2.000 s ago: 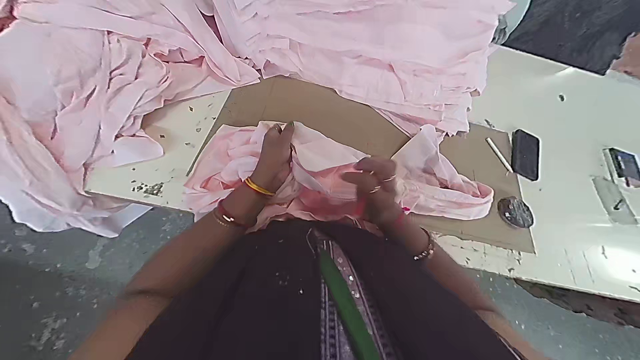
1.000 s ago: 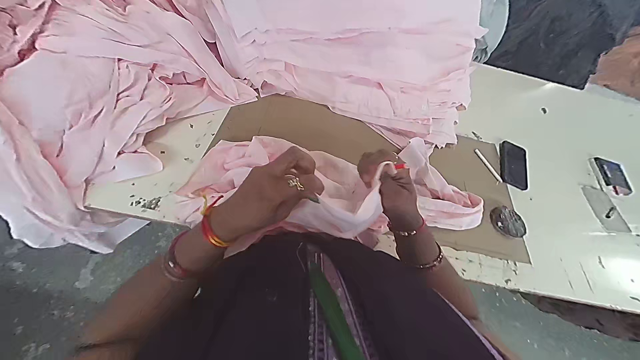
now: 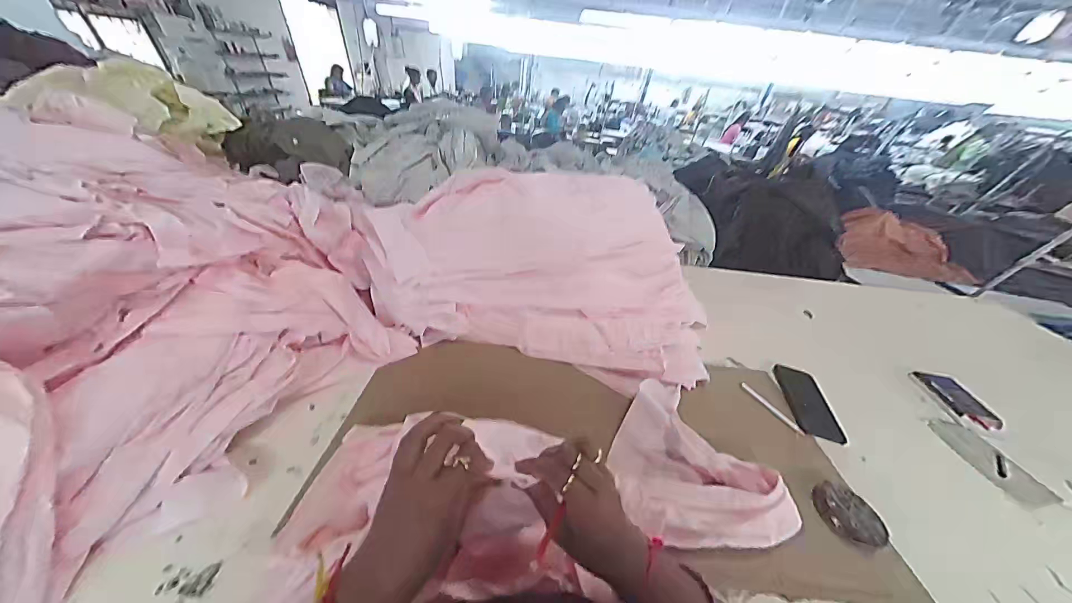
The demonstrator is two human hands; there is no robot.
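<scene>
A length of pink fabric (image 3: pixel 699 494) lies loosely folded on a brown cardboard sheet (image 3: pixel 494 381). My left hand (image 3: pixel 440 481) pinches its raised part near the middle, with rings on the fingers. Close beside it on the right, my right hand (image 3: pixel 578 494) grips the same fabric, fingertips nearly meeting the left ones. A red strip hangs at the right hand's fingers. The fabric's right end forms a loop on the cardboard. Fingertips are partly hidden by the hands and cloth.
Large heaps of pink fabric (image 3: pixel 553 260) cover the table's left and back. At right are a black phone (image 3: pixel 809 404), a white stick (image 3: pixel 772 408), a dark round object (image 3: pixel 849 512) and a second phone-like device (image 3: pixel 956 400). Beyond are grey and dark cloth piles and several people.
The view has tilted up, bringing the room beyond the table into sight. Both hands have come closer together on the pink fabric.
</scene>
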